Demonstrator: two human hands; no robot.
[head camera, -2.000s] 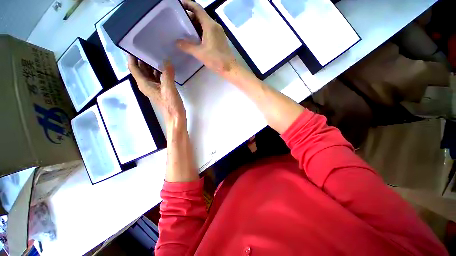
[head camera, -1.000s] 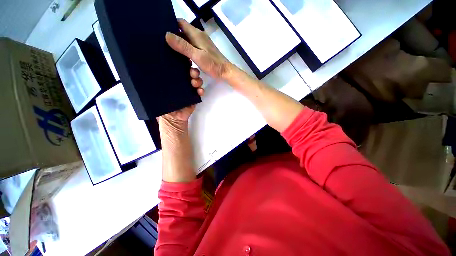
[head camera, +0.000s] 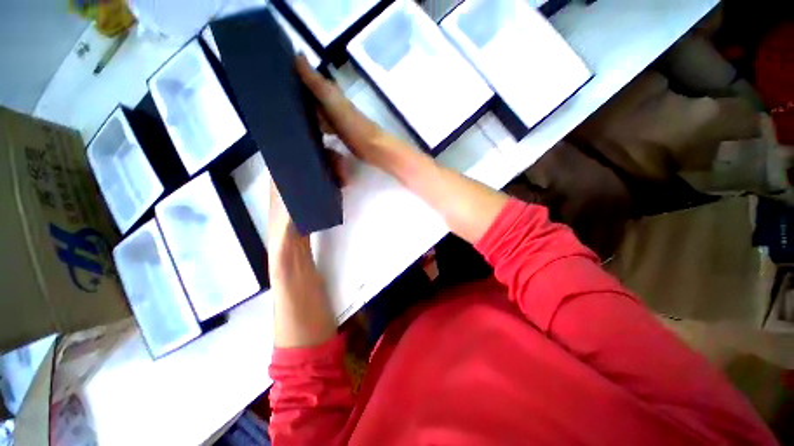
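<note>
A black box base (head camera: 280, 122) is held in the air above the white table, its dark outer side facing me; its inside is hidden. My right hand (head camera: 335, 109) holds its right edge, with the thumb side near the upper part. My left hand (head camera: 285, 213) is at its lower left, mostly hidden behind the box, with the wrist showing below. Filled boxes with white inner trays lie at the left (head camera: 209, 248) and at the upper right (head camera: 420, 74).
A large brown carton (head camera: 52, 235) with a blue logo stands at the left end of the table (head camera: 374, 235). A yellow item (head camera: 109, 16) lies at the far edge. Brown paper and cartons (head camera: 688, 253) are on the floor at the right.
The held box has turned from showing its white inside to its broad black outside, then to a narrower black side. The view has shifted slightly.
</note>
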